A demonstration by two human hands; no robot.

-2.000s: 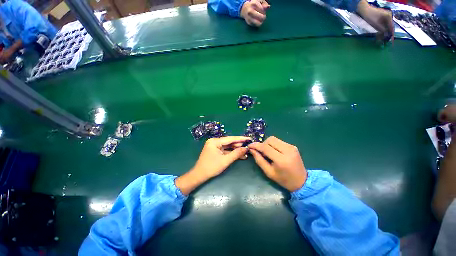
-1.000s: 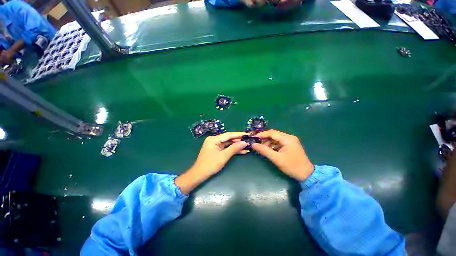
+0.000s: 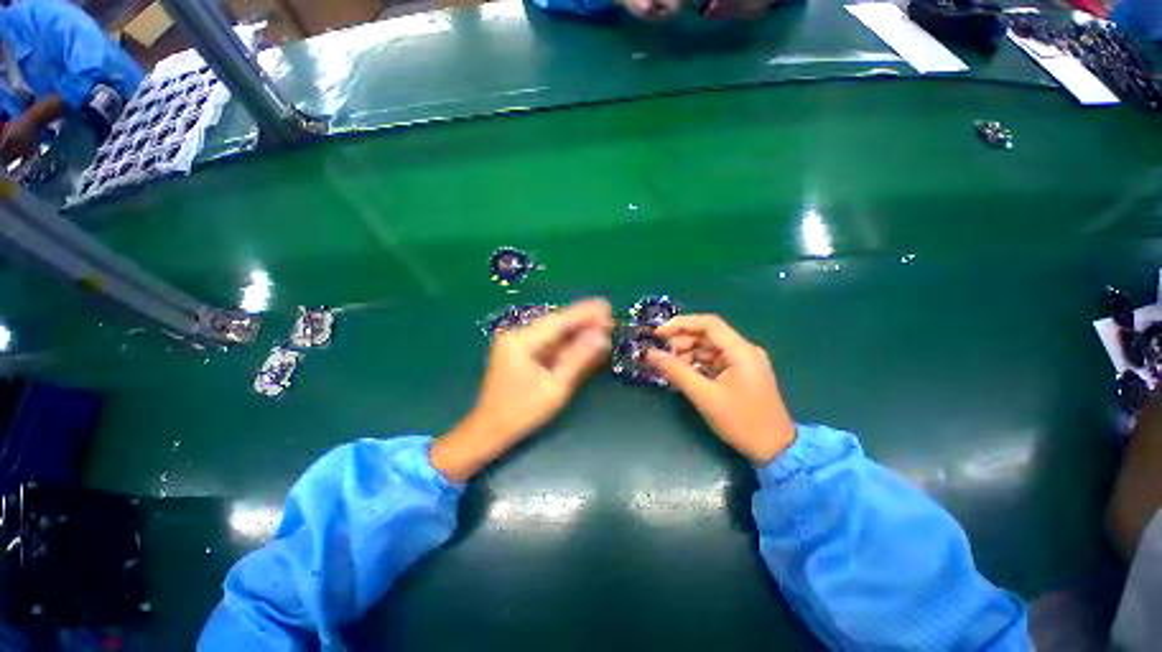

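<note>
My right hand (image 3: 726, 382) holds a dark, speckled electronic module (image 3: 635, 354) by its fingertips, in front of another module (image 3: 655, 310) lying on the green belt. My left hand (image 3: 542, 376) is a little left of it, blurred, fingers raised and bent; whether something small is between its fingertips cannot be told. Behind my left hand lies a dark module cluster (image 3: 507, 318), partly hidden by the fingers. A single module (image 3: 511, 265) lies farther back on the belt. Two paler silvery modules (image 3: 312, 327) lie at left near the metal post.
A slanted metal post (image 3: 140, 283) stands at left. A pale parts tray (image 3: 159, 127) lies far left beside a person in blue. White sheets (image 3: 907, 36) and dark parts lie far right. A lone module (image 3: 994, 134) is on the belt there. A dark bin (image 3: 77, 554) is lower left.
My left hand has moved off the held module, leftward and up. My right hand keeps the module. The single module behind and the one at far right have moved left with the belt.
</note>
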